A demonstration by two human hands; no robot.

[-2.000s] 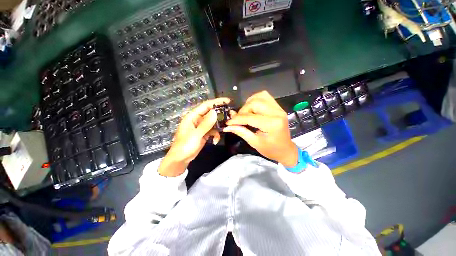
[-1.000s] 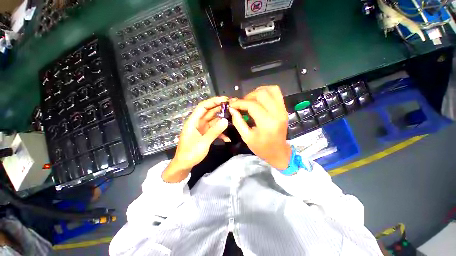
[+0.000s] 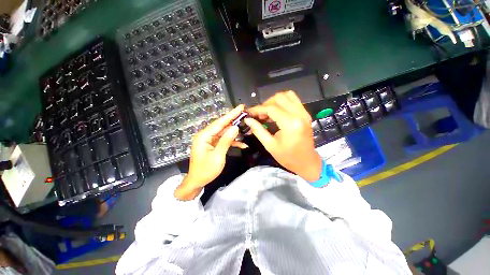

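Note:
A small dark module (image 3: 242, 122) with a shiny edge is pinched between the fingertips of both hands, in front of the press base. My left hand (image 3: 210, 151) holds it from the left with thumb and forefinger. My right hand (image 3: 286, 134) holds it from the right, with thumb and fingers on its other side; a bright blue strap is on that wrist. The fingers hide much of the module, and I cannot tell any smaller part apart from it.
A clear blister tray (image 3: 144, 95) and a black blister tray (image 3: 92, 140) lie left. The press base (image 3: 294, 86) stands ahead. A black pocket strip (image 3: 352, 114), blue bin (image 3: 370, 156) and green button (image 3: 324, 113) are right. A white box (image 3: 27, 174) is far left.
Both hands stay in the same area. The fingers have shifted around the module and it is turned to another angle, now showing a dark face with a light edge.

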